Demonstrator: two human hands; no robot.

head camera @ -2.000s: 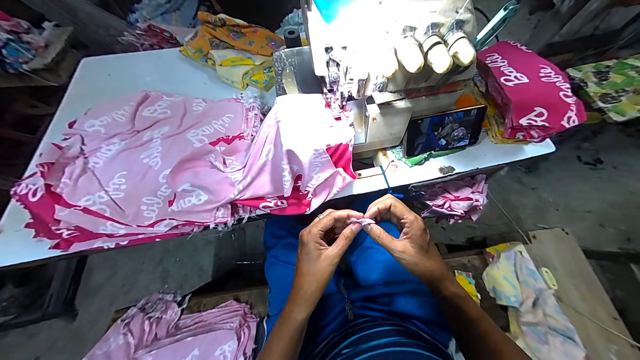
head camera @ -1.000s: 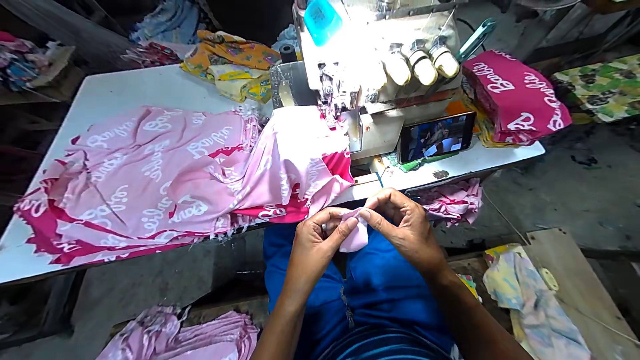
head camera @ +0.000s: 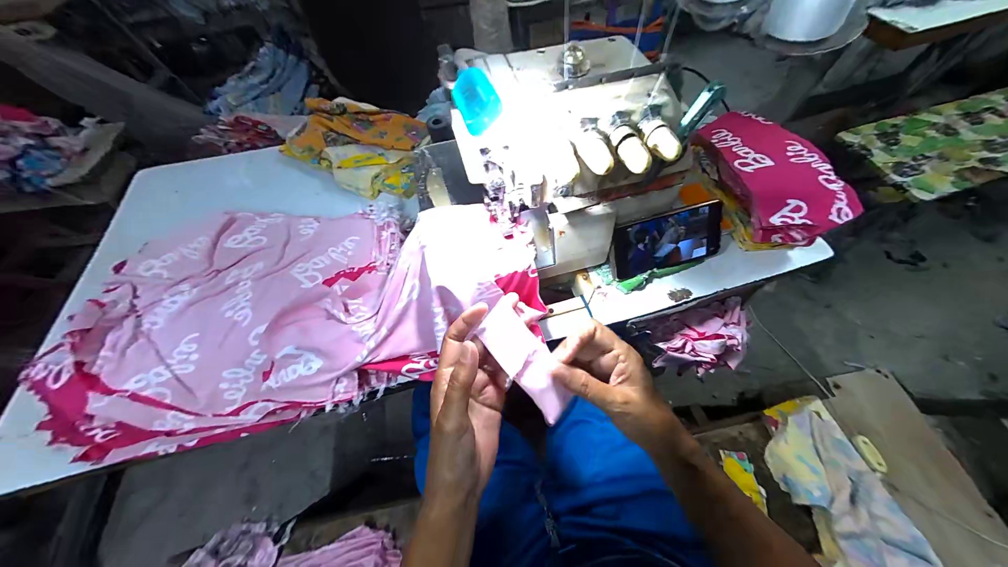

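A small pale pink fabric piece (head camera: 524, 358) is stretched between my hands, just in front of the table edge. My left hand (head camera: 468, 378) holds its upper left end, fingers pointing up. Thumb and fingers of my right hand (head camera: 602, 374) pinch its right side. Beyond them stands an overlock sewing machine (head camera: 583, 142), its lamp glaring over the needle area. Pink printed fabric (head camera: 236, 307) with white lettering and dark pink layers spreads over the table's left side; its right end reaches under the machine's needle area, where glare hides detail.
A phone (head camera: 668, 239) leans against the machine. Folded dark pink fabric (head camera: 776, 177) lies at the table's right end, yellow and orange cloth (head camera: 358, 142) at the back left. Pink scraps (head camera: 705, 339) hang below the white table (head camera: 756, 272). Pale cloth (head camera: 843, 480) rests on a board at lower right.
The pink piece, bunched small between my fingertips before, is now spread out and shows more of its surface. My hands have moved apart, and my left hand has turned with its fingers upward.
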